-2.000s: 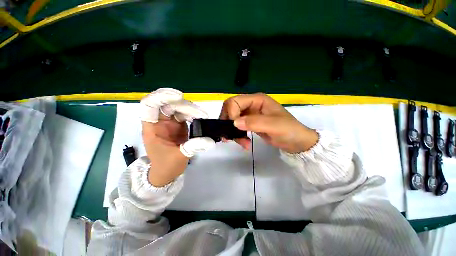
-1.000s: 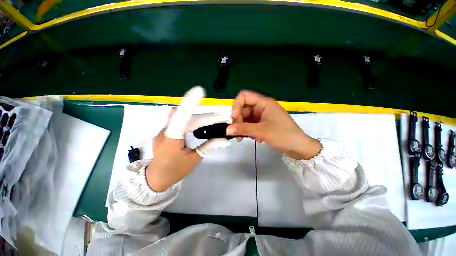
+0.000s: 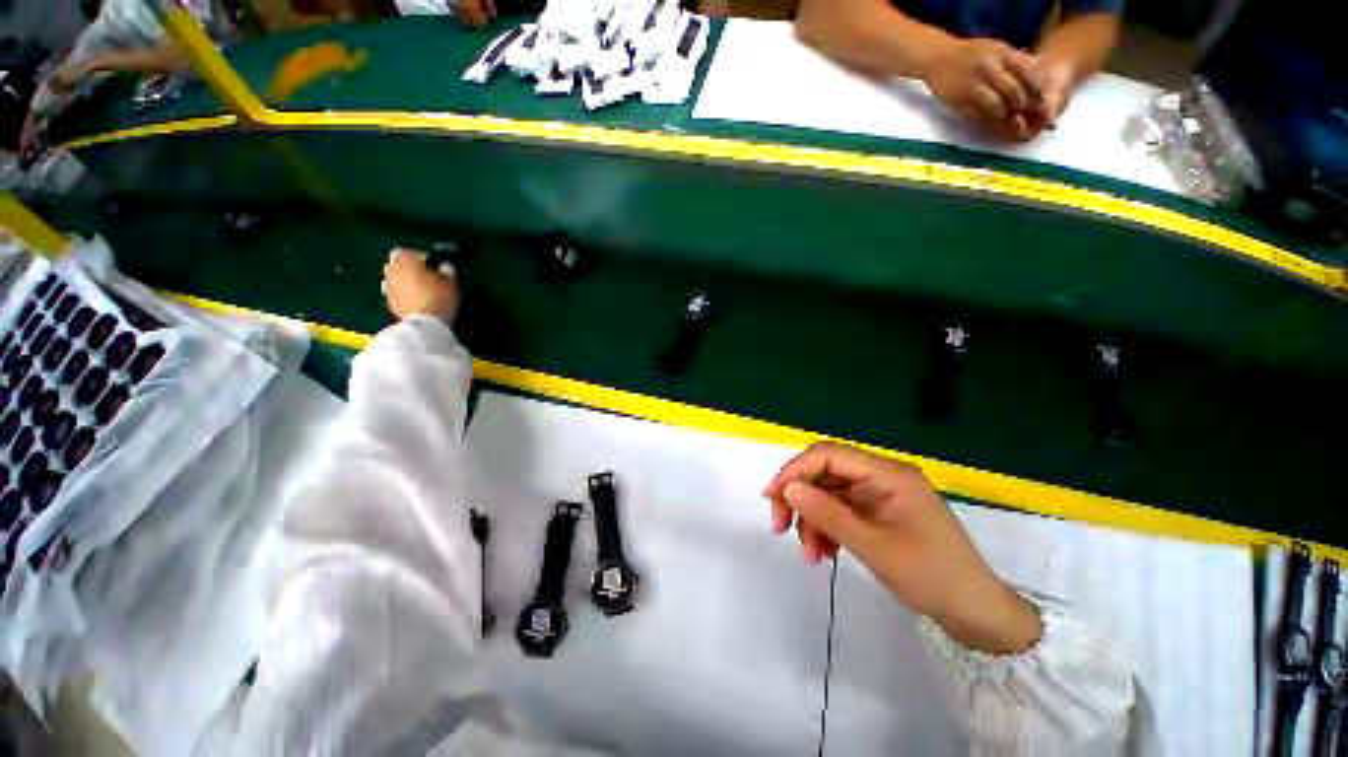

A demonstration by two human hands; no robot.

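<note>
My left hand (image 3: pixel 421 287) is over the belt at upper left, its fingers closed around the dark head of a black wristwatch (image 3: pixel 442 256); the strap is hard to see against the belt. My right hand (image 3: pixel 872 518) is above the white sheet (image 3: pixel 710 621), fingers loosely curled and holding nothing. Two black wristwatches lie on the sheet, one (image 3: pixel 543 621) left of the other (image 3: pixel 612 583), heads toward me. A third dark piece (image 3: pixel 481 569) is partly hidden by my left sleeve.
Several black watches, such as one (image 3: pixel 686 333), lie on the green belt (image 3: pixel 828 311) with yellow edges. Other watches (image 3: pixel 1297 636) lie at far right. At left are a tray of dark round parts (image 3: pixel 67 370) and crumpled film. Across the belt are a person's hands (image 3: pixel 1005 86) and white packets (image 3: pixel 599 48).
The view has swung left and up. My left hand has left the watch held by both hands and reached onto the belt. My right hand is empty, and more watches show on the sheet.
</note>
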